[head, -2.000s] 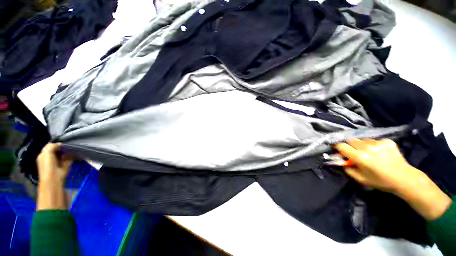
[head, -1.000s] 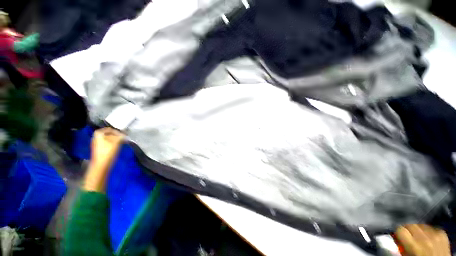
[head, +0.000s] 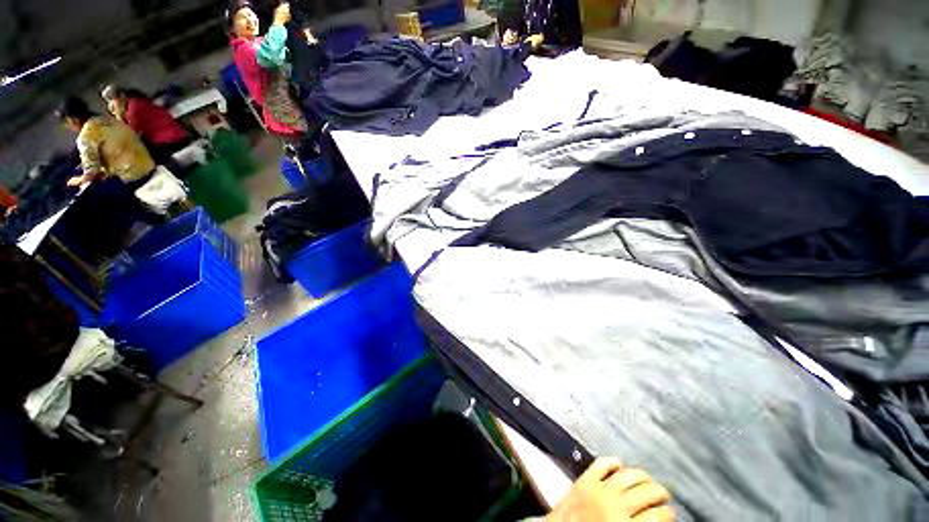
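Note:
The dark denim garment (head: 652, 336) lies spread on the white table with its pale grey inside up over much of the near part. Its dark button placket (head: 489, 385) runs down the near left edge, with small pale round buttons. My left hand (head: 614, 494), cut off by the bottom edge, has its fingers curled over this placket at its lower visible end. What is under the fingers is hidden. A second dark band with pale dots crosses the garment's upper part. My right hand and the snips are not in view.
A green crate (head: 306, 479) with dark contents and a blue bin (head: 331, 352) stand beside the table's left edge (head: 351, 163). Another blue bin (head: 173, 291) stands farther left. Dark garments (head: 407, 87) lie at the table's far end. Several people work beyond.
The view has swung up and left, showing more floor and people. My left hand has left the garment's far left corner and is now lower on the placket. My right hand has gone out of view.

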